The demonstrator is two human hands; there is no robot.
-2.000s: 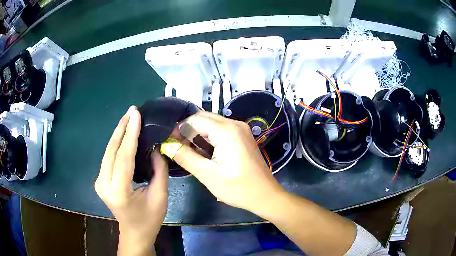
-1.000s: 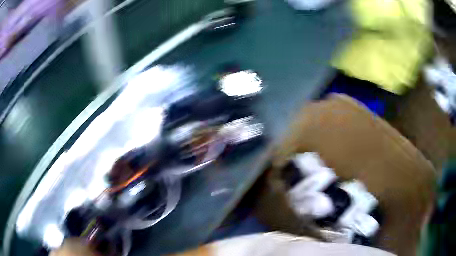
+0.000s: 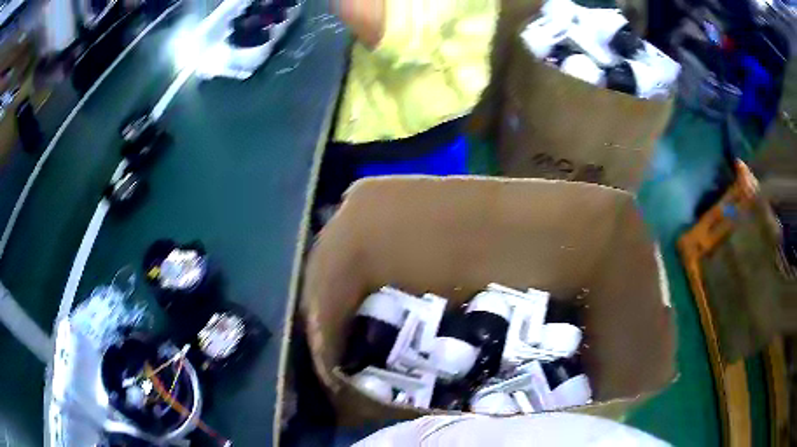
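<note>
Neither of my hands is in the picture. A large open cardboard box [image 3: 489, 227] stands right in front of me, beside the bench. Several white-and-black camera units [image 3: 419, 340] lie in its bottom. On the dark green bench [image 3: 236, 166] at the lower left, a black round base housing [image 3: 149, 384] with a white rim holds red, orange and yellow wires. Two small black camera heads [image 3: 179, 269] with bright silvery faces lie near it. A tangled white string pile [image 3: 107, 316] is beside the housing.
Another carton [image 3: 585, 131] with white-and-black units stands behind. A person in a yellow top [image 3: 419, 70] is at the bench's right edge. Small black parts [image 3: 140, 135] lie by the white edging. An orange-edged frame [image 3: 717, 288] stands at the right.
The view has swung right, from the row of housings to the carton. Both hands and the black shell they held have left the picture. The yellow-clad person now shows at top centre.
</note>
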